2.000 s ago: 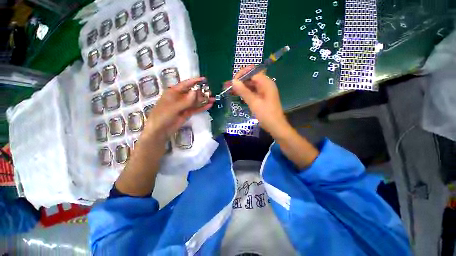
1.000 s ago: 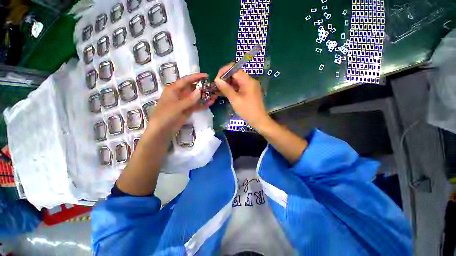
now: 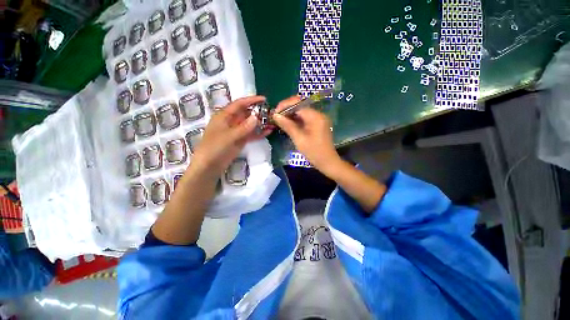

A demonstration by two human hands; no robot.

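My left hand (image 3: 228, 128) is bare and holds a small silvery metal housing (image 3: 259, 114) between thumb and fingers, at the right edge of the white tray. My right hand (image 3: 307, 130) grips a slim pointed tool (image 3: 303, 104), with its grip end up to the right and its front end at the housing. The tool's tip is too small and covered to make out. Rows of similar housings (image 3: 168, 116) lie on the white-lined tray (image 3: 247, 69). A strip gridded with tiny adhesive pieces (image 3: 320, 50) lies beyond my right hand.
A second gridded strip (image 3: 458, 56) lies farther right on the green bench (image 3: 369, 62), with loose tiny white frames (image 3: 406, 49) beside it. Stacked white liners (image 3: 53, 169) are at the left. Clear plastic (image 3: 515, 25) and a whitish bag (image 3: 555, 109) are at the right.
The tool was over the bench beside my left hand two seconds ago; my right hand has brought it to the housing. It now leans lower than one second ago. My left hand keeps holding the housing.
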